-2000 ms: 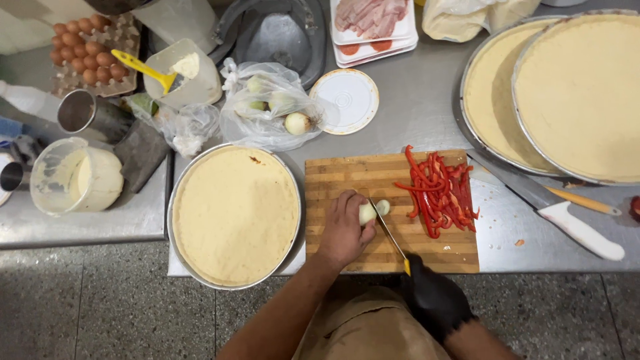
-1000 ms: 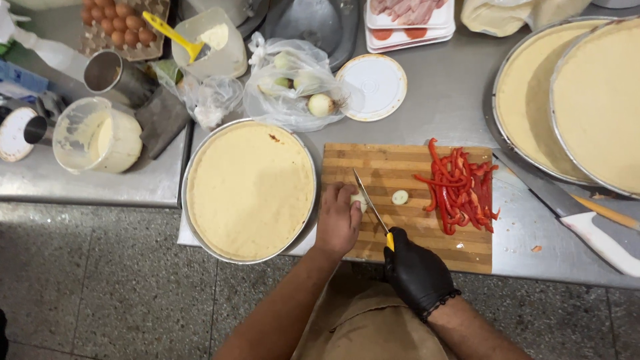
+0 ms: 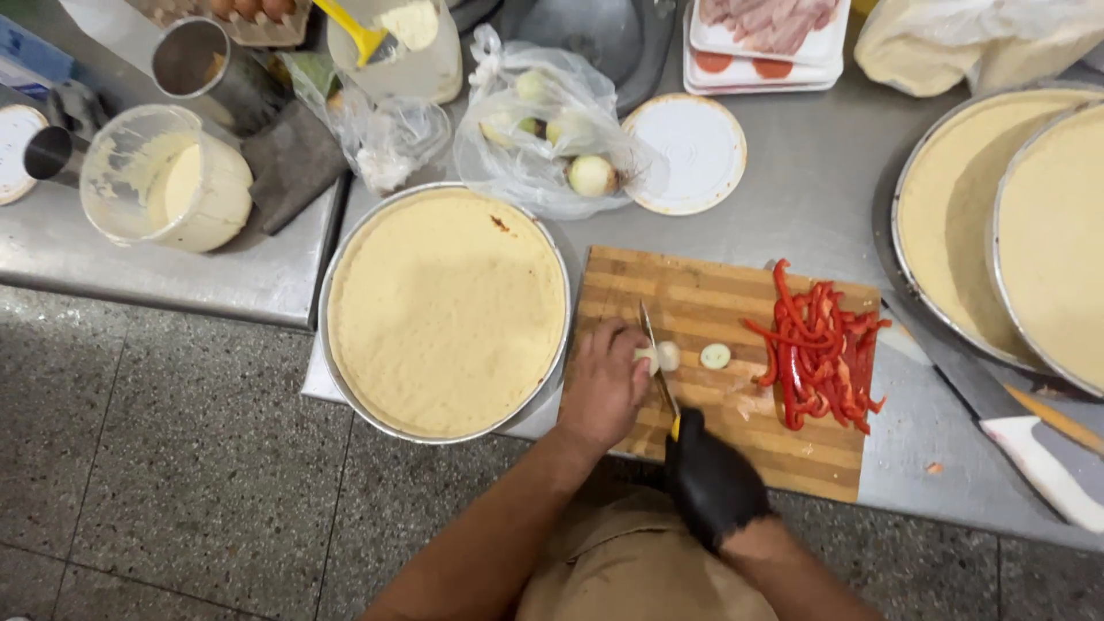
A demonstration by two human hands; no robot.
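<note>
My bare left hand (image 3: 606, 379) holds a small piece of onion (image 3: 642, 355) on the striped wooden cutting board (image 3: 690, 276). In my right hand (image 3: 716, 479), which wears a black glove, is a kitchen knife (image 3: 657, 349) with a yellow handle; its blade stands against the onion. One pale slice (image 3: 668, 355) leans beside the blade, and another onion slice (image 3: 715, 355) lies flat further right. Red pepper strips (image 3: 815, 345) are heaped on the board's right side. Left of the board is a round pan of pale dough (image 3: 444, 319), close to my left hand.
Behind the board are a plastic bag of onions (image 3: 552, 129), a white round lid (image 3: 690, 155) and stacked meat trays (image 3: 763, 52). Two more dough pans (image 3: 957, 216) overlap at right, near a white-handled knife (image 3: 1044, 466). A tub of cream (image 3: 172, 190) stands left.
The onion and my left hand were further right on the board two seconds ago. One slice lay apart a second ago; a second pale slice now shows beside the blade.
</note>
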